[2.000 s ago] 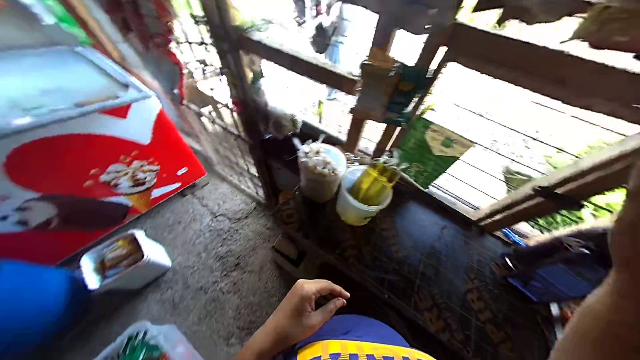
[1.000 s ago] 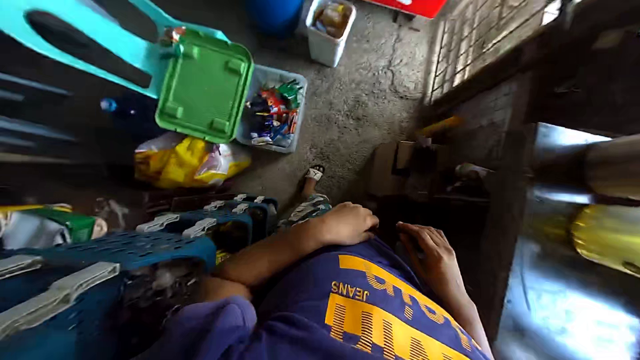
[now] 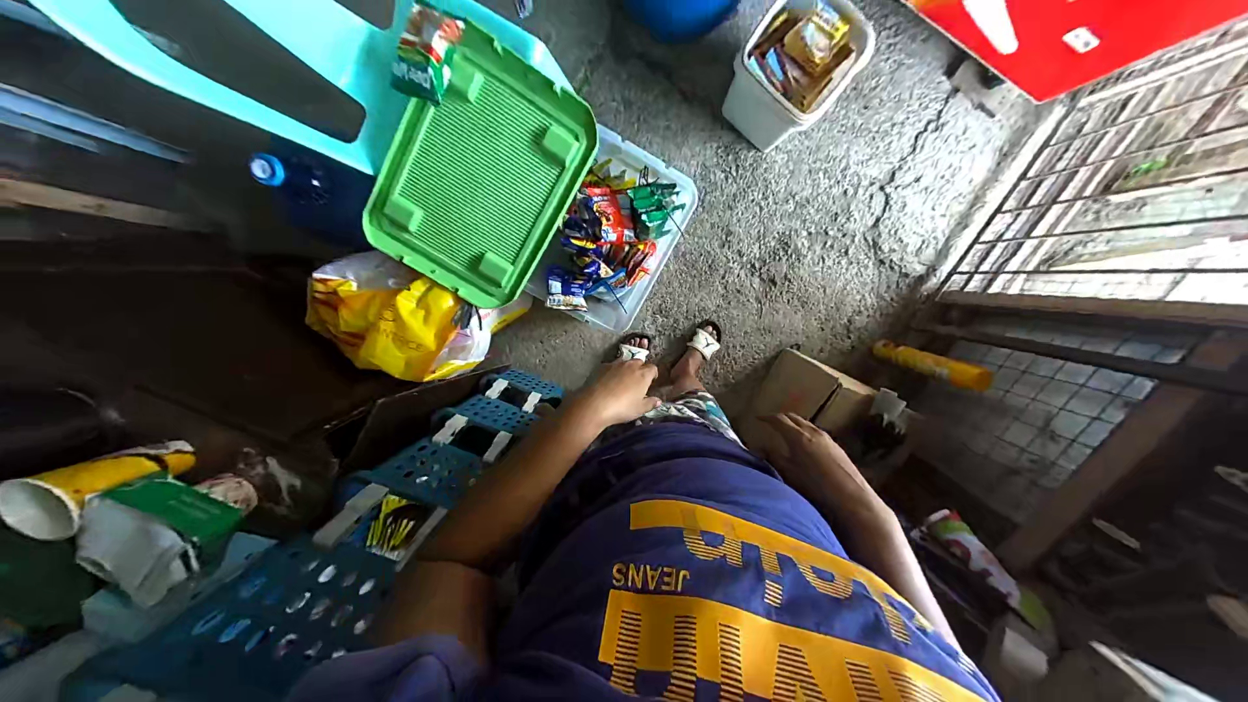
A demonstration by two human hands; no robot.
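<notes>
My left hand (image 3: 621, 392) is above my lap, its fingers loosely bent and nothing seen in it. On the other side of my body, my right hand (image 3: 801, 447) hangs beside a cardboard box (image 3: 801, 390), also with nothing visible in it; whether it touches the box I cannot tell. Ahead of my sandalled feet stands a clear plastic bin (image 3: 679, 200) of small snack packets (image 3: 609, 216). A green plastic lid (image 3: 485, 161) lies partly over a turquoise plastic chair (image 3: 375, 73), with a red and green packet (image 3: 425, 51) at its corner.
Blue perforated plastic baskets (image 3: 292, 595) stand close on my left, near a yellow plastic bag (image 3: 400, 322). A white bin of packets (image 3: 765, 112) is on the concrete floor ahead. A yellow tube (image 3: 933, 366) and a wire mesh wall (image 3: 1092, 234) are on the right.
The view has swung from the window bench to the floor and baskets. My hands, close together at my waist one second ago, are now further apart, one on each side of my body.
</notes>
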